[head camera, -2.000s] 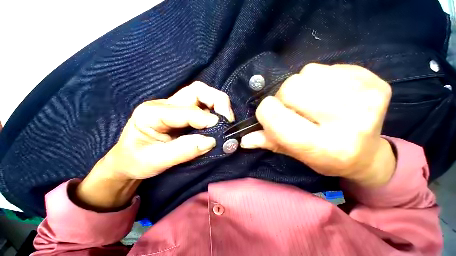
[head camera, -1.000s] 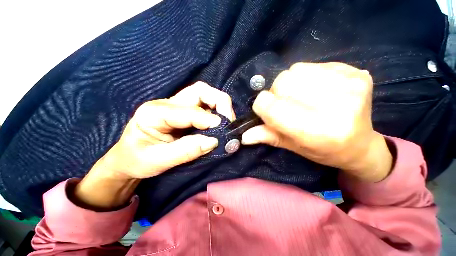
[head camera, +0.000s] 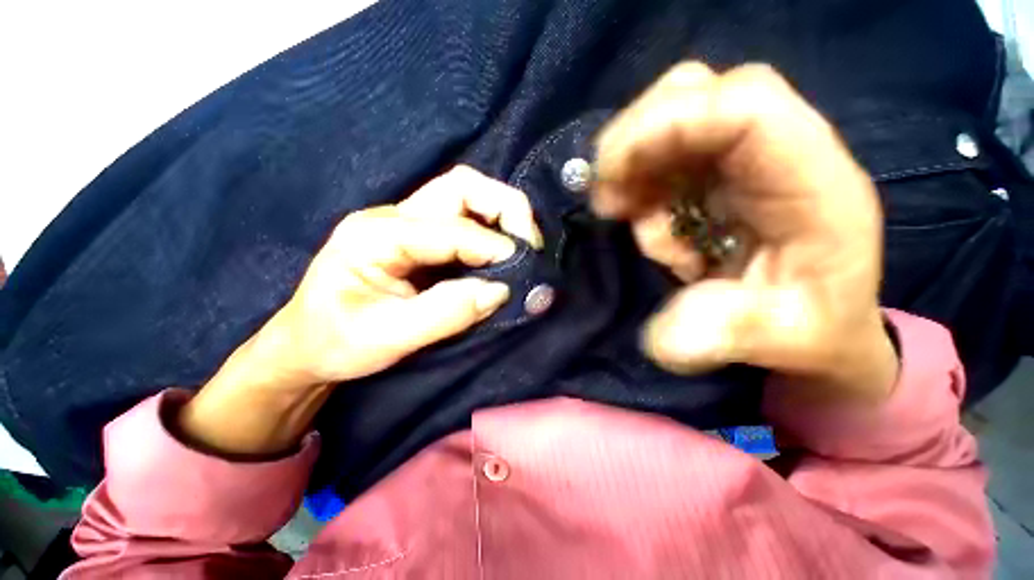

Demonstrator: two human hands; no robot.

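Observation:
The dark navy denim garment [head camera: 374, 125] lies across the table and against the pink shirt. My left hand [head camera: 420, 272] pinches the cloth edge between thumb and fingers, just left of a round metal button [head camera: 539, 299]. A second silvery button [head camera: 576, 173] shows above it. My right hand [head camera: 754, 227] is raised over the garment, blurred, palm turned partly to view with fingers curled. A small dark and metallic object [head camera: 705, 232], blurred, lies in its palm; it looks like the thread snips, but its blades cannot be made out.
The white table [head camera: 136, 68] shows at the upper left. Two more metal buttons sit on the garment at the right, one of them here [head camera: 966, 145]. Small blue parts [head camera: 748, 440] show below the garment, beside the pink shirt [head camera: 601, 499].
My right hand has lifted away from the button and turned its palm into view; the dark blades no longer point at the cloth. My left hand and the pinched cloth have shifted slightly up and right.

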